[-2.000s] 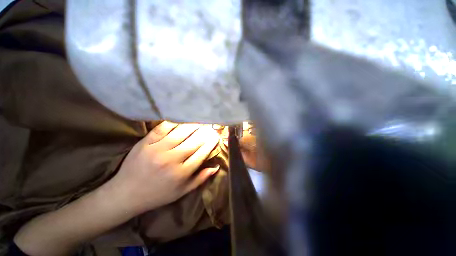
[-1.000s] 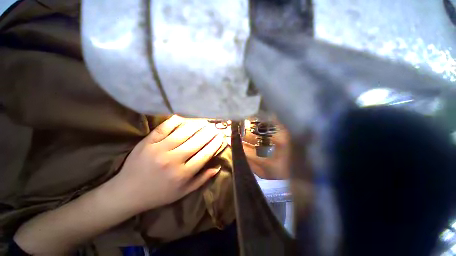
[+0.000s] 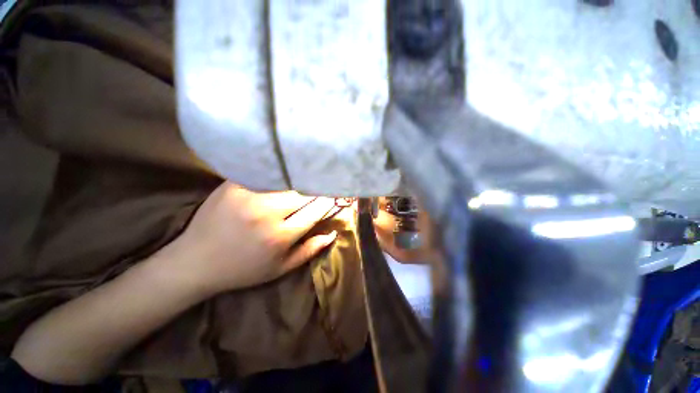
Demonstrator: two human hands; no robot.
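Brown cloth [image 3: 115,184] covers the left side and runs to the lit needle area below the machine head. My left hand [image 3: 242,234] lies flat on the cloth, fingertips at the presser foot [image 3: 368,206]. The foot is small and partly hidden by glare. A brown strip or folded edge [image 3: 384,299] runs from the foot down towards me. My right hand [image 3: 399,238] shows only in part, just right of the foot; the shiny metal guard hides the rest, so its grip cannot be told. The white sewing machine head [image 3: 330,92] fills the upper middle.
A large shiny curved metal guard [image 3: 568,269] stands close to the camera at the right. A blue bin [image 3: 660,307] with brown pieces [image 3: 681,349] is at the lower right. Part of the white machine table [image 3: 414,285] shows below my right hand.
The view has shifted, so the machine head sits further right and the guard and blue bin show more. My left hand's upper fingers are now more hidden behind the head. It stays at the foot.
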